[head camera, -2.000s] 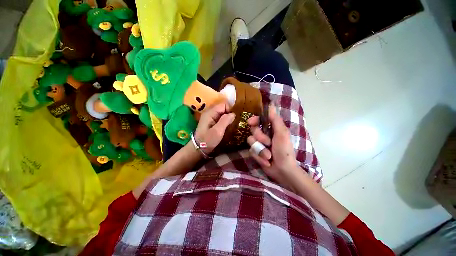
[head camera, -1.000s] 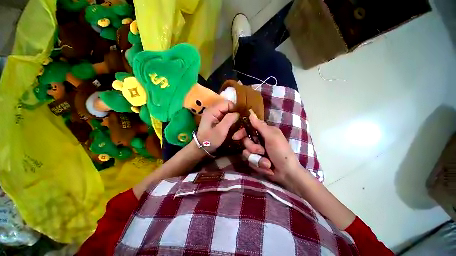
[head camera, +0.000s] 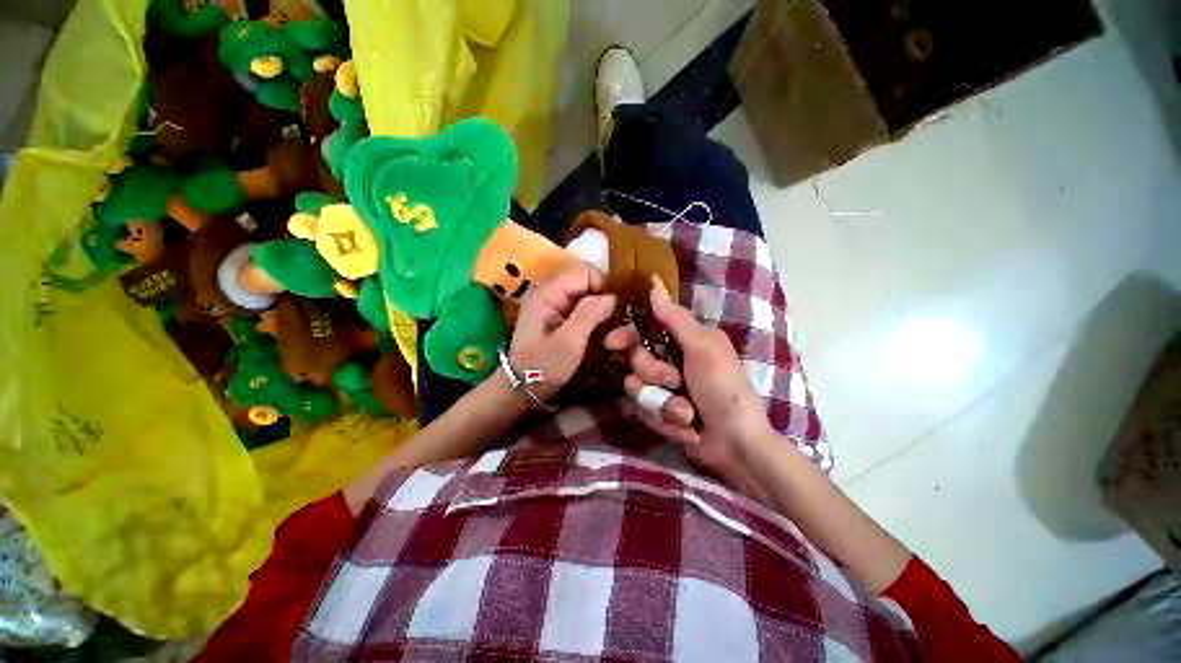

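A plush money-tree toy lies across my lap, its green top (head camera: 434, 214) to the left and its brown pot (head camera: 639, 259) to the right. A white patch (head camera: 592, 247) shows between the orange trunk (head camera: 521, 259) and the pot. My left hand (head camera: 554, 339) is closed on the toy where trunk and pot meet. My right hand (head camera: 693, 376), with a white band on one finger, is at the pot's front with fingers bent. Something dark is in its palm, too unclear to name. A pale thread (head camera: 674, 210) loops over the dark trouser leg. No needle can be made out.
A yellow sack (head camera: 143, 479) full of similar toys stands at the left. An open cardboard box (head camera: 809, 97) is on the tiled floor at the upper right. Another brown box (head camera: 1146, 447) is cut off at the right edge. A checked apron (head camera: 583, 557) covers my lap.
My right hand has come in from the pot's right side to its front, fingers now nearer my left hand. My left hand and the toy have barely moved.
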